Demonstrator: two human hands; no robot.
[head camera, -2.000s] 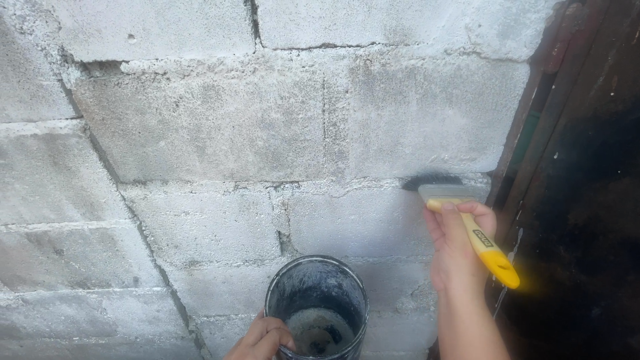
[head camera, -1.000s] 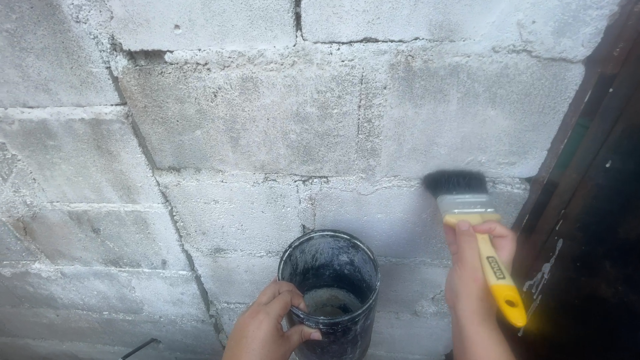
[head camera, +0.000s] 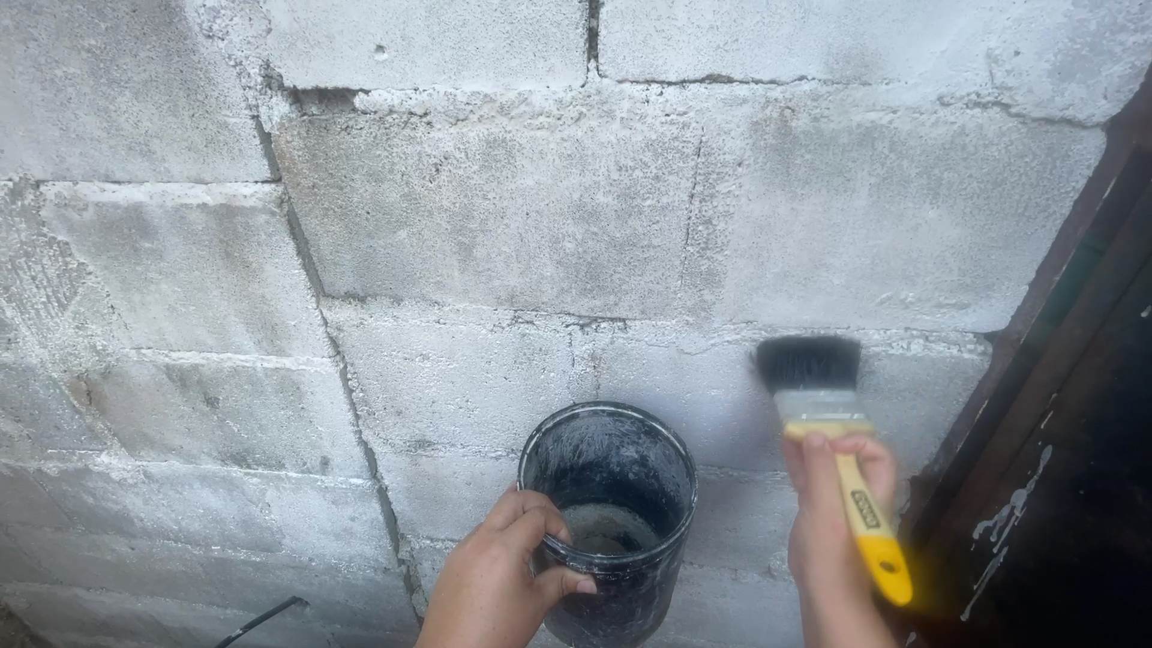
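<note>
My right hand (head camera: 832, 504) grips a flat paintbrush (head camera: 823, 414) by its pale wooden handle with a yellow end. The black bristles point up, at or close to a block wall (head camera: 504, 207) coated in thin whitish paint; whether they touch it I cannot tell. Lower and to the left, my left hand (head camera: 508, 567) pinches the rim of a black cylindrical container (head camera: 621, 567), fingers over the edge and thumb outside. Some greyish liquid (head camera: 605, 531) lies at the container's bottom, and pale smears coat its inner wall.
A dark brown frame (head camera: 1044, 360) edges the wall at the right, beside a dark surface with white drips (head camera: 1008, 522). A long crack (head camera: 337, 351) runs down the wall at the left. A thin black rod or cable (head camera: 261, 619) shows at the lower left.
The brush was tilted sideways with its bristles against the wall near a mortar joint; now it stands more upright. My left hand has stayed on the container's rim. The view has shifted somewhat.
</note>
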